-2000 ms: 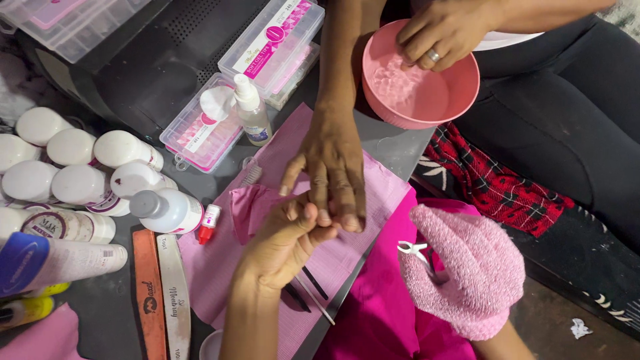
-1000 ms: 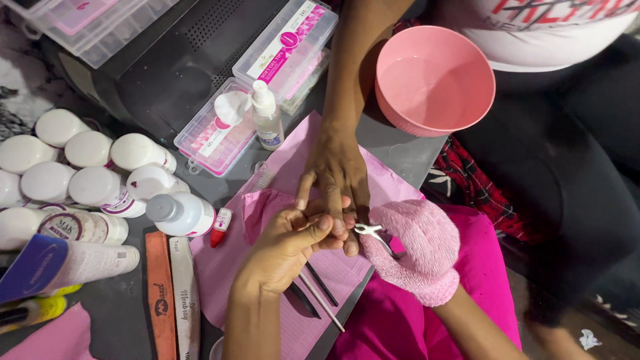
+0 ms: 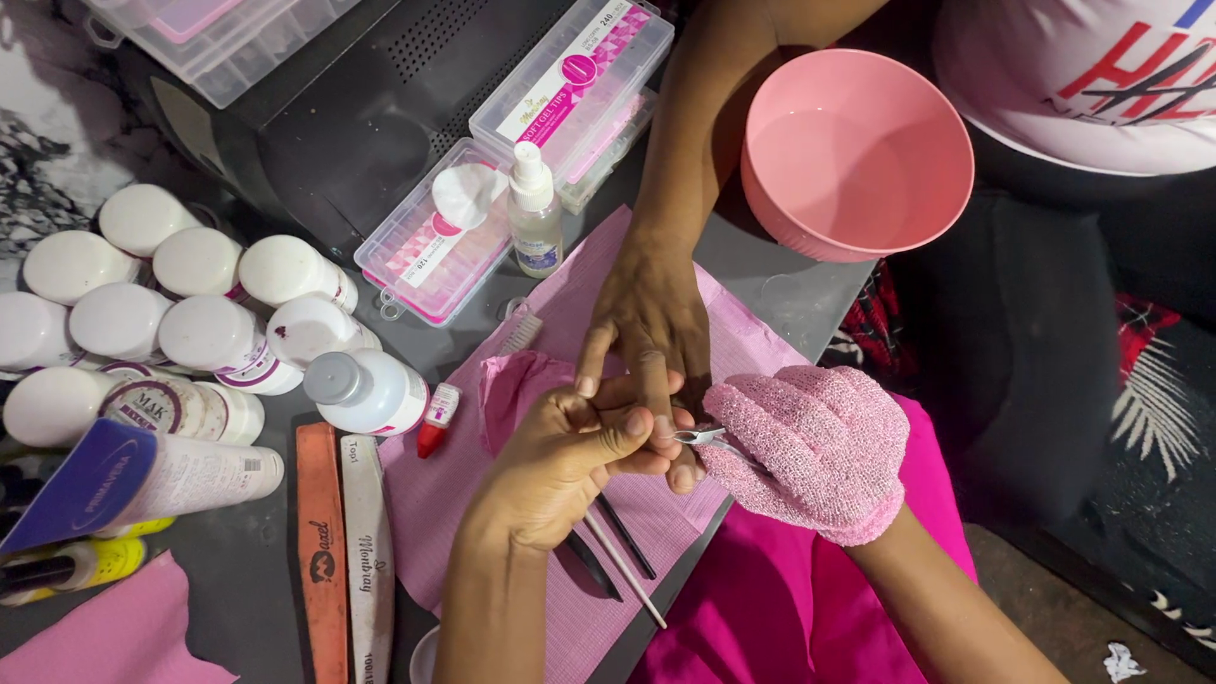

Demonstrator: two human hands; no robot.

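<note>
My bare left hand [image 3: 570, 446] holds one finger of another person's hand [image 3: 655, 323] between thumb and fingers, above a pink paper towel [image 3: 579, 589]. My right hand [image 3: 807, 446], in a pink textured glove, is closed around metal cuticle nippers [image 3: 701, 437]; their jaws are at the nail of the held finger. The nippers' handles are mostly hidden by the glove. Several slim tools, among them a pale stick [image 3: 624, 567], lie on the towel below the hands. Near the towel's upper left edge is a small nail brush [image 3: 521, 332].
A pink bowl of clear liquid [image 3: 855, 157] stands at the table's right edge. A spray bottle [image 3: 535, 214] is beside a plastic box of nail tips [image 3: 437, 233]. White-lidded jars [image 3: 123, 318], an orange nail file [image 3: 323, 560], a white file [image 3: 369, 560] and a tube [image 3: 199, 475] are at the left.
The gloved right hand has moved left, bringing the nippers to the held finger. The other person's second hand, in the bowl two seconds ago, is out of it.
</note>
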